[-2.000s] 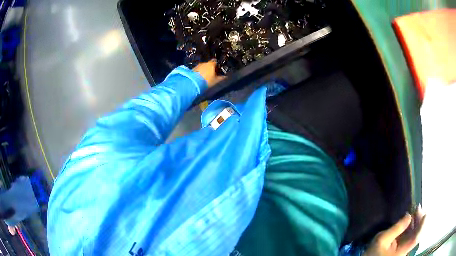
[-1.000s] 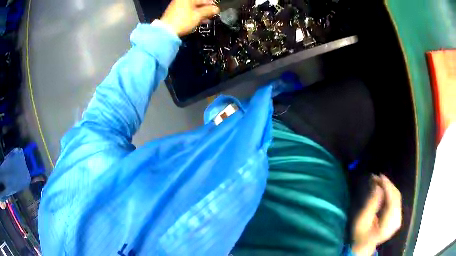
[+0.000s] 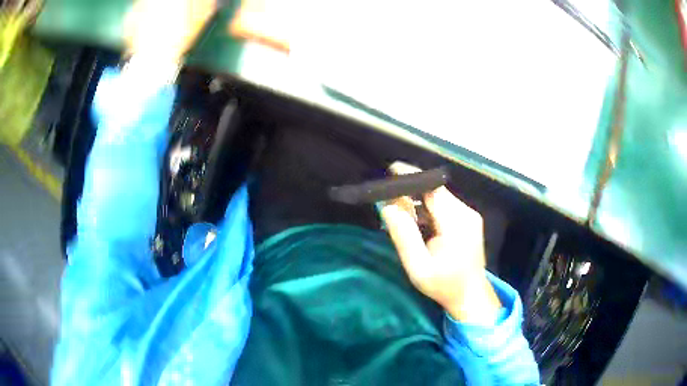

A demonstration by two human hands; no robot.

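My right hand is over my lap below the bench edge. It holds a narrow black bar, roughly level, between thumb and fingers; something small and shiny shows under the bar. My left hand is strongly blurred at the upper left, over the left part of the bench; whether it holds anything cannot be told. A large white sheet glares on the green bench, with a red-orange edge showing at its left.
A dark bin with jumbled shiny clips stands left of my lap, partly behind my left sleeve. Another bin with blurred clips is at the right. The green bench has a dark seam right of the sheet.
The view has swung from the left bin to the bench. My left hand has left the bin and is over the bench. My right hand now shows holding the black bar.
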